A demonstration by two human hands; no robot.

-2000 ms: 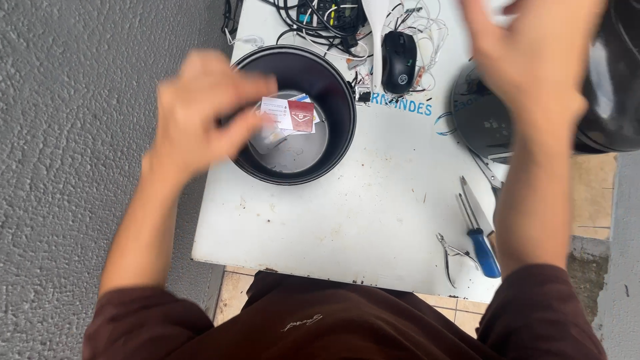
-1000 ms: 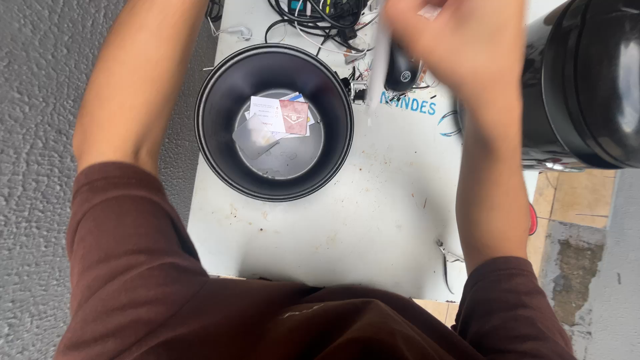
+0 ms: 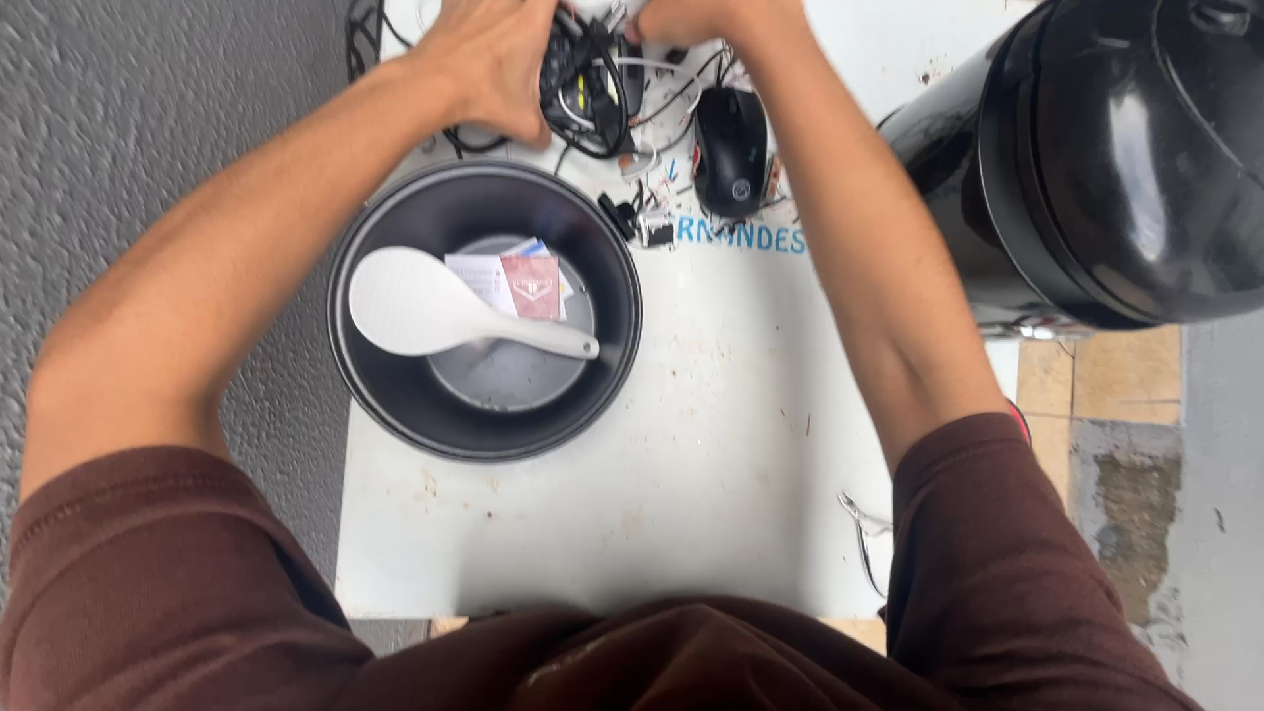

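Note:
Near the top edge, my left hand is beside a tangle of black cables, thumb apart from the fingers, which run partly out of view. My right hand is right of the cables by a white object at the frame's edge; its grip is unclear. Below them stands a dark round cooking pot. A white plastic rice paddle lies slanted inside it, over printed cards. A black computer mouse lies beside my right forearm.
A large glossy black appliance stands at the right. Metal nippers lie at the right of the white tabletop, partly behind my arm. Wire scraps and a small connector lie near the mouse. A rough grey wall borders the left.
The white paddle is now in the pot; a second ago only cards showed in it. My right hand has moved from above the mouse toward the cables; my left hand has come back into view.

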